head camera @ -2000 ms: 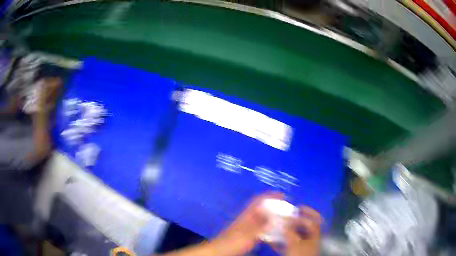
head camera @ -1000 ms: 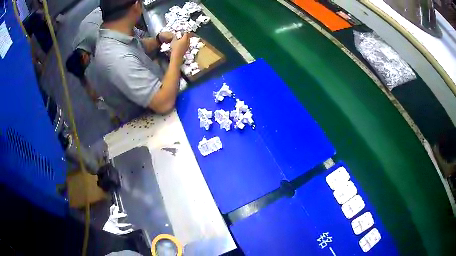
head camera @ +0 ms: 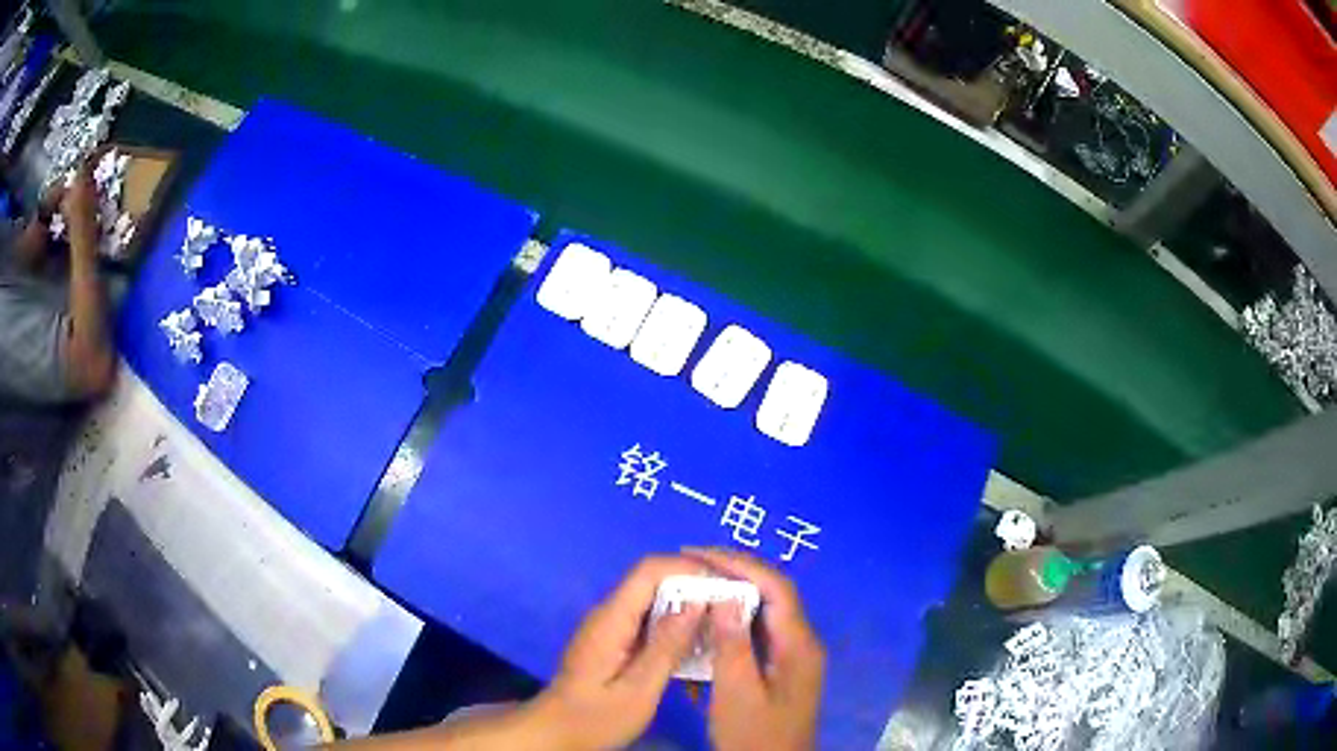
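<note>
A white housing (head camera: pixel 708 599) is held between both hands near the bottom centre, over the right blue mat (head camera: pixel 572 499). My left hand (head camera: pixel 631 646) grips its left side and my right hand (head camera: pixel 765 653) its right side, thumbs on its face. Fingers hide part of it. Several white housings (head camera: pixel 663 336) lie in a row along the mat's far edge, the leftmost ones close together or overlapping. Several irregular part-built assemblies (head camera: pixel 220 307) and one flat white piece (head camera: pixel 222 396) lie on the left blue mat (head camera: pixel 337 191).
A clear bag of white inserts (head camera: pixel 1085 682) lies at lower right, beside a green-capped bottle (head camera: pixel 1026 578), a white-and-blue round tub (head camera: pixel 1142 578) and a small white item (head camera: pixel 1015 530). A green conveyor (head camera: pixel 704 176) runs beyond the mats. A tape roll (head camera: pixel 293 716) is at lower left; another person (head camera: pixel 52 330) sits far left.
The view has swung back right from the neighbouring worker. Both my hands, out of view one second ago, show again with a white housing. The row of housings looks unchanged.
</note>
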